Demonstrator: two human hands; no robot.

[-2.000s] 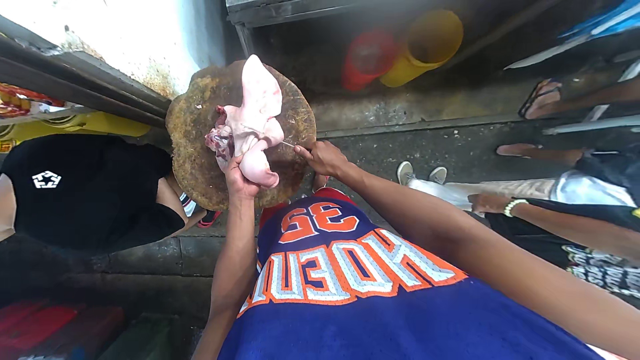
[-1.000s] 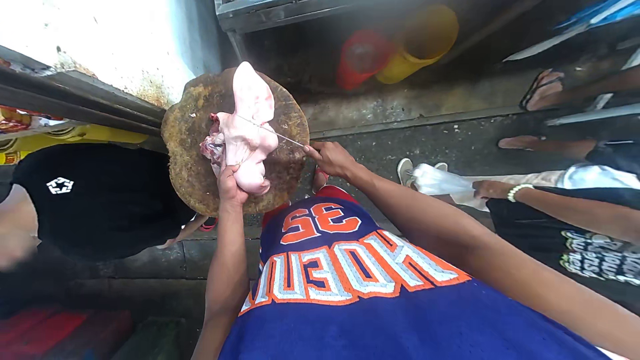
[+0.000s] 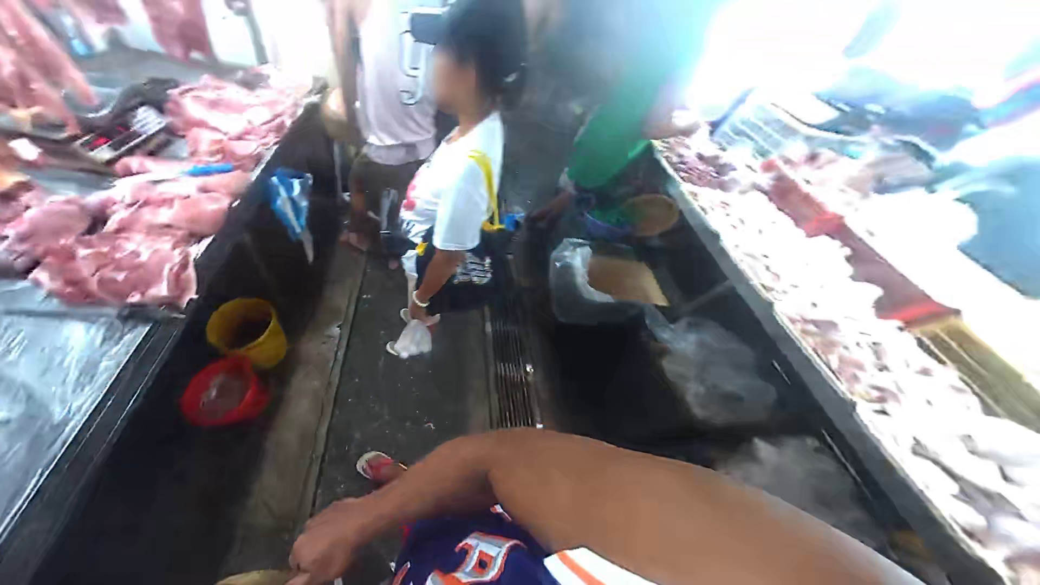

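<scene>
At the bottom of the head view, my right hand [image 3: 331,538] has its fingers curled, beside the edge of the round wooden chopping block [image 3: 258,578]. Whatever it holds is hidden or cut off by the frame; no knife blade can be made out. My right forearm crosses the lower part of the picture, over the purple jersey. My left hand and the piece of pork are out of view.
Left stands a counter with raw pork [image 3: 122,244], above a yellow bucket [image 3: 248,331] and red container [image 3: 223,392]. A person [image 3: 459,195] holds a plastic bag [image 3: 413,339] in the aisle. Another meat counter [image 3: 780,276] runs along the right.
The view has swung far up and to the right, from the block to the aisle. Before, my left hand held the pork and my right hand a knife; both things have left the view.
</scene>
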